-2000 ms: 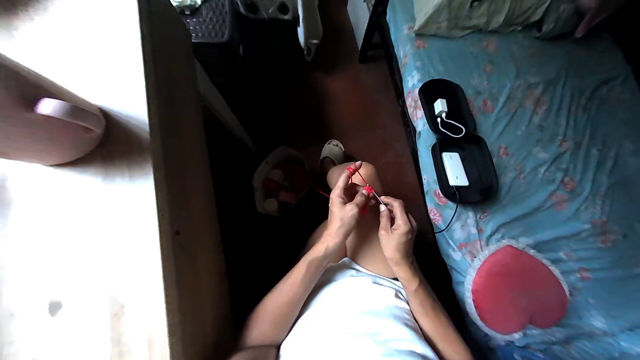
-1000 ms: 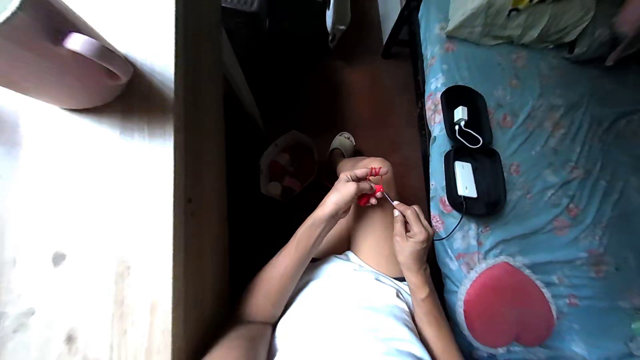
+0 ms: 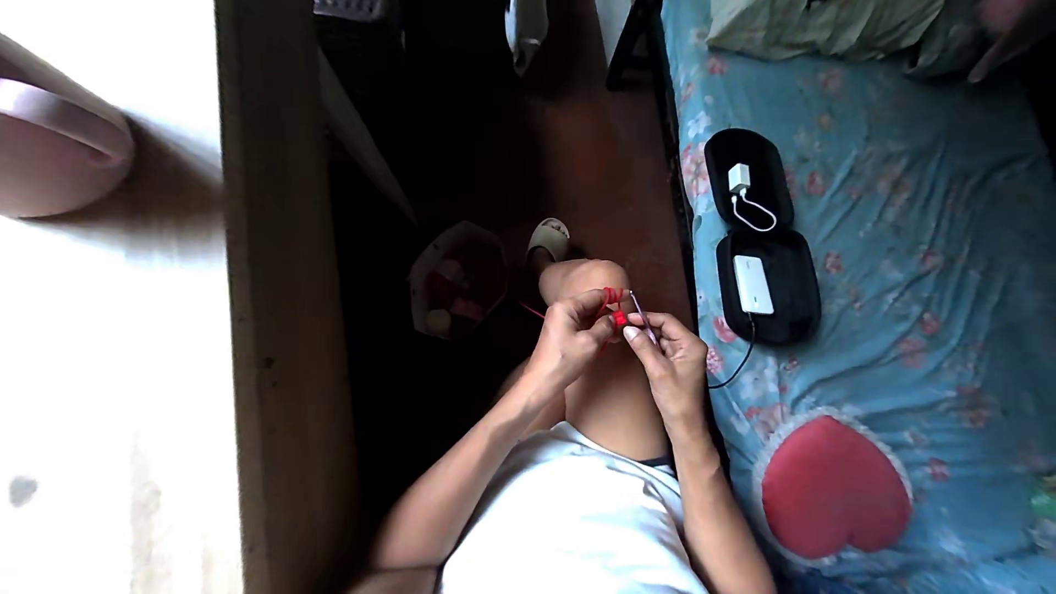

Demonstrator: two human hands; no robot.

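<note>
Above my raised knee, my left hand (image 3: 577, 330) pinches a small piece of red crochet work (image 3: 619, 318), with red yarn (image 3: 612, 294) wound around its index finger. My right hand (image 3: 667, 351) holds a thin crochet hook (image 3: 642, 317) between thumb and fingers, close beside the red piece. The hook's tip points up, near the wound yarn. A strand of the yarn runs off to the left, toward an octagonal container (image 3: 421, 285) on the dark floor, which has red material inside.
At left is a pale table (image 3: 165, 412) with a pink mug (image 3: 62, 157). To the right, a bed with a blue floral sheet (image 3: 891, 355) bears an open black case (image 3: 792, 322), a white charger (image 3: 738, 177), a white power bank (image 3: 754, 285) and a red heart-shaped cushion (image 3: 833, 487).
The hook, which slanted up to the left from my right hand, now stands more upright, and my right hand is closer to my left.
</note>
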